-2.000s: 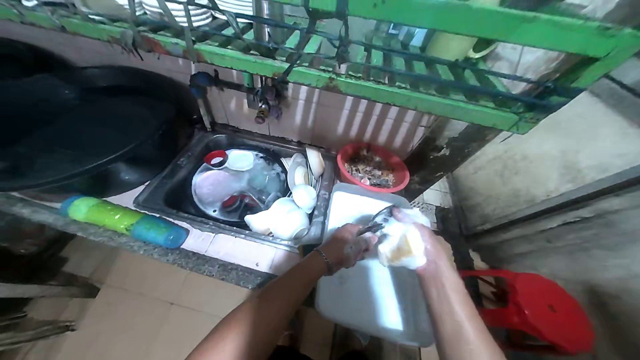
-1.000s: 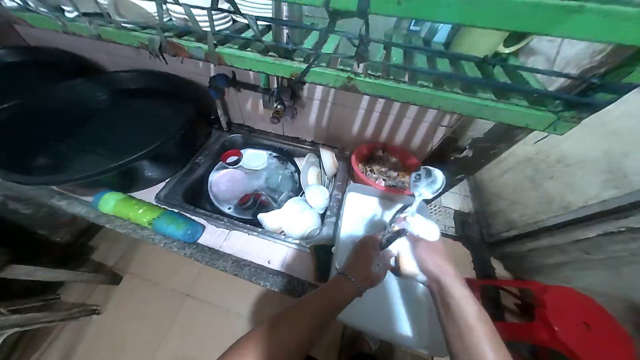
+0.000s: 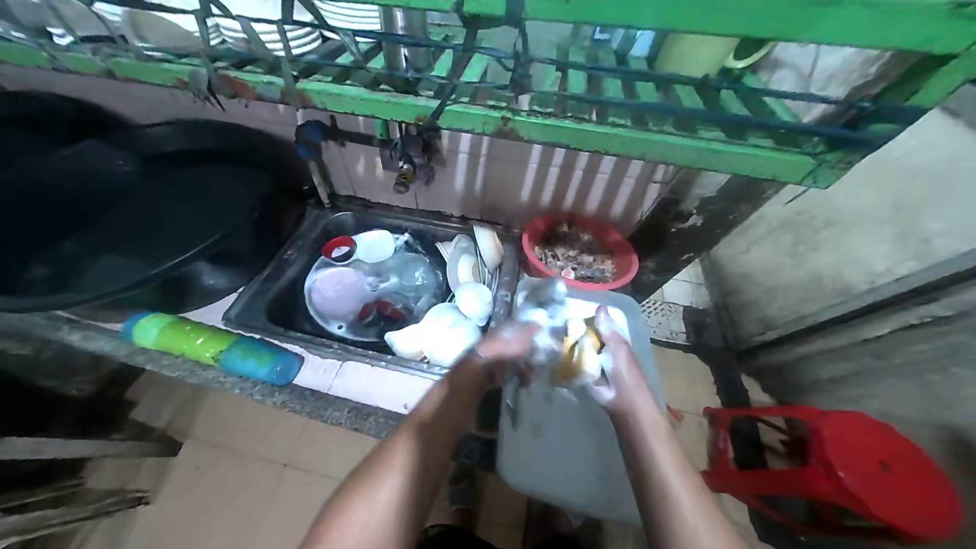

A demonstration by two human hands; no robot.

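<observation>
Over a grey plastic tub (image 3: 568,450), both of my hands are close together. My left hand (image 3: 509,352) is blurred and grips a foamy metal utensil (image 3: 543,297), whose kind is too blurred to tell. My right hand (image 3: 619,364) holds a soapy yellow and white sponge or cloth (image 3: 581,352) against it. To their left, the metal sink (image 3: 263,301) holds a round lid or basin (image 3: 412,278) with suds, a red-rimmed cup (image 3: 339,248), white bowls (image 3: 450,335) and stacked plates (image 3: 463,263).
A red basin (image 3: 633,263) of food scraps stands behind the tub. Large black basins (image 3: 152,206) and a green-blue cylindrical container (image 3: 210,347) are at the left. A green dish rack (image 3: 572,133) hangs above the sink. A red plastic stool (image 3: 877,465) stands at the lower right.
The utensil's rounded foamy end, held up beside the red basin one second ago, is now lower and further left, over the tub. Both hands remain together above the tub.
</observation>
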